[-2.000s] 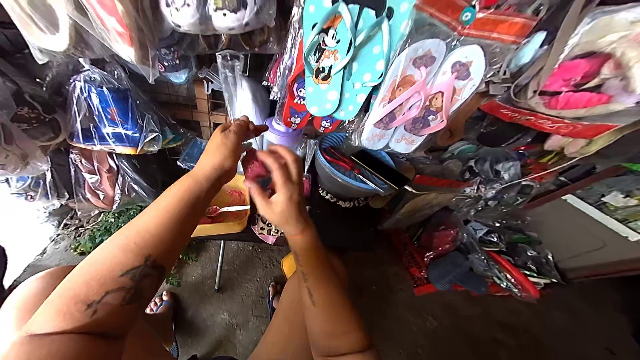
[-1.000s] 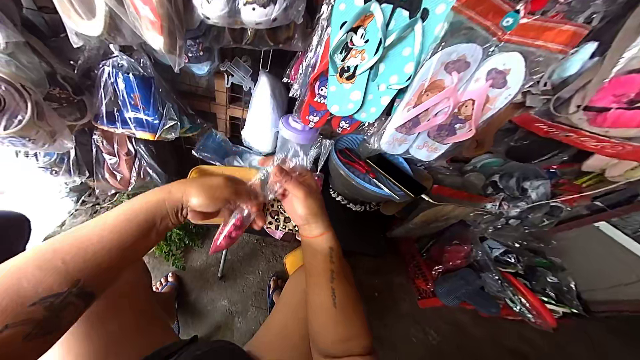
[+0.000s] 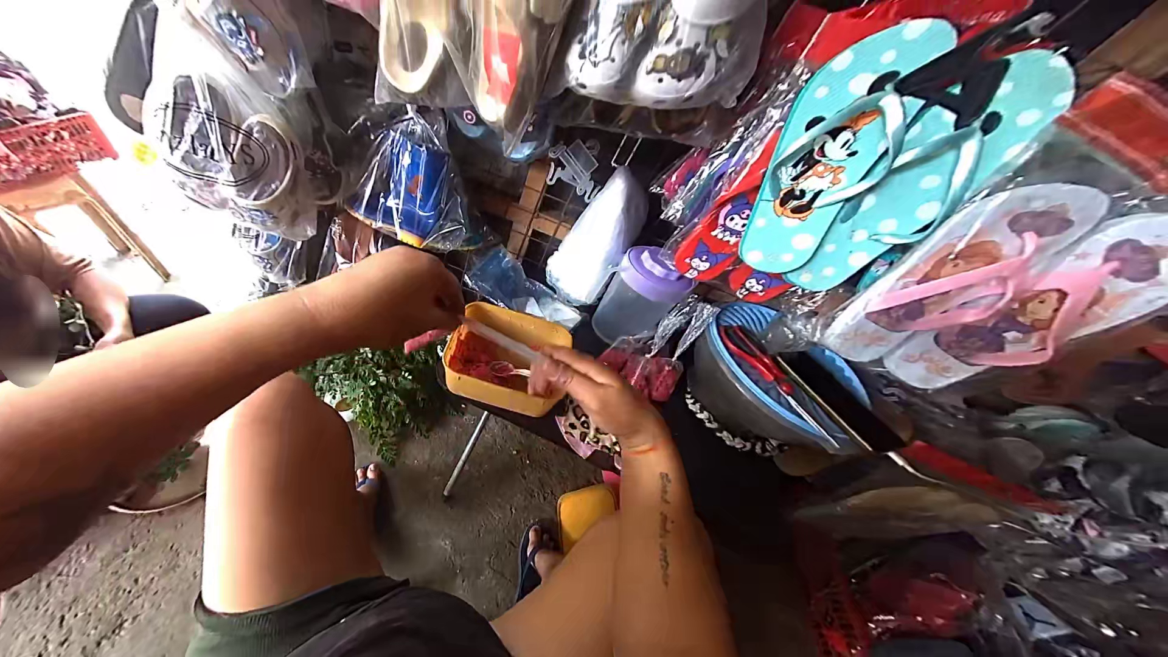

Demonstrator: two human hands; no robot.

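Observation:
A narrow strip of clear plastic (image 3: 500, 339) is stretched between my hands above a yellow plastic tub (image 3: 497, 399). My left hand (image 3: 415, 297) pinches its upper left end, and my right hand (image 3: 598, 388) holds the lower right end. Red, crumbly stuff (image 3: 474, 358) and a small clear spoon (image 3: 505, 369) lie in the tub. Several small plastic bags of red stuff (image 3: 650, 372) lie just right of my right hand. Behind them stands a clear plastic container with a purple lid (image 3: 655, 274), beside a white plastic-wrapped bundle (image 3: 600, 239).
A grey bucket with a blue basket (image 3: 744, 319) holds red-handled scissors (image 3: 762, 360) and a phone (image 3: 839, 401). Bagged flip-flops (image 3: 912, 155) and shoes hang above. Green leaves (image 3: 374, 392) are below my left arm. Another person's hand (image 3: 108, 310) is at far left.
The small bag with red contents that was between my hands one second ago is no longer there. My hands now hold a thin plastic strip, and the yellow tub's inside shows.

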